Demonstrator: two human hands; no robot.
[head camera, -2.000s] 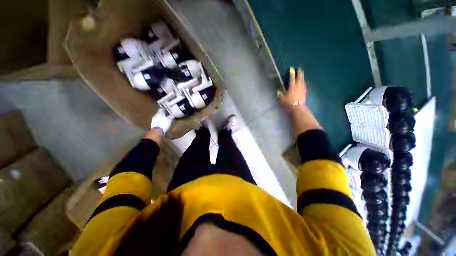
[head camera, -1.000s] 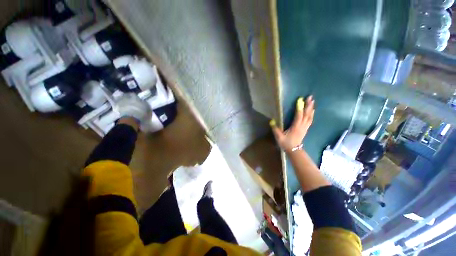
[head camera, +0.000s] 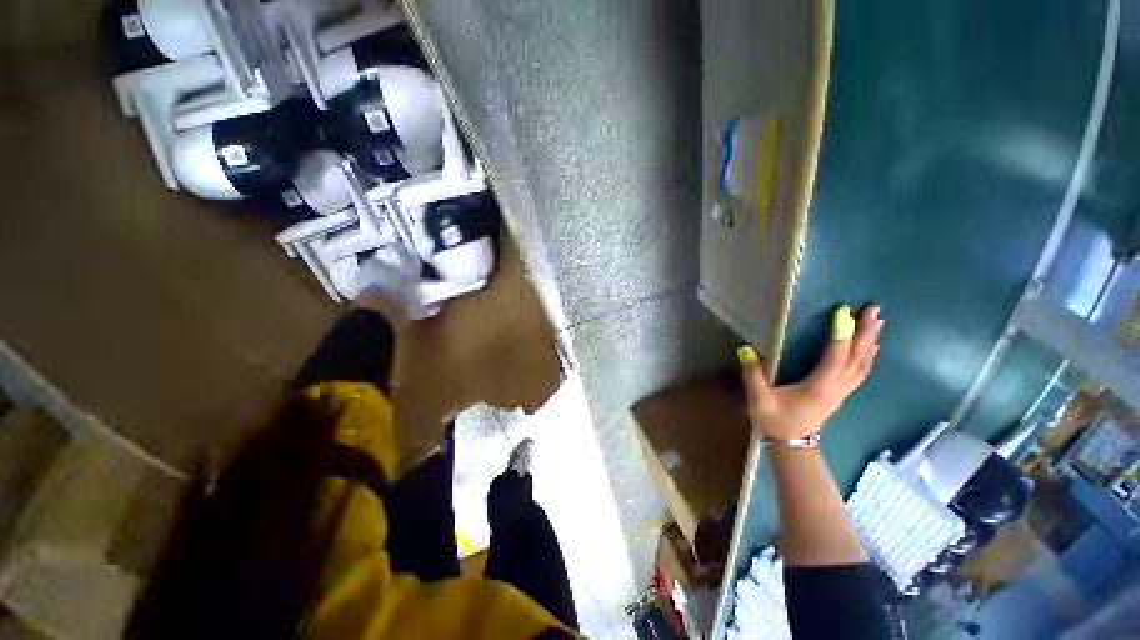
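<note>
Several white and black dome cameras (head camera: 413, 119) with white L-shaped brackets lie packed in an open brown carton (head camera: 138, 313) at the left. My left hand (head camera: 398, 280), in a white glove, reaches into the carton at the nearest cameras. It is blurred against the white parts, and I cannot tell whether its fingers grip one. My right hand (head camera: 819, 390) is bare, with a bracelet and yellow finger tips. It rests at the edge of the green bench (head camera: 925, 188), fingers spread, holding nothing.
Cameras with black domes (head camera: 994, 490) and white ribbed bases (head camera: 903, 523) stand in rows on the bench at the lower right. A smaller brown box (head camera: 688, 438) is below the bench edge. Grey floor (head camera: 600, 175) lies between carton and bench. More cartons (head camera: 75, 538) are at the lower left.
The view has come closer to the carton and bench. My left hand has gone from the carton's near rim into the carton among the cameras. My right hand stays at the bench edge.
</note>
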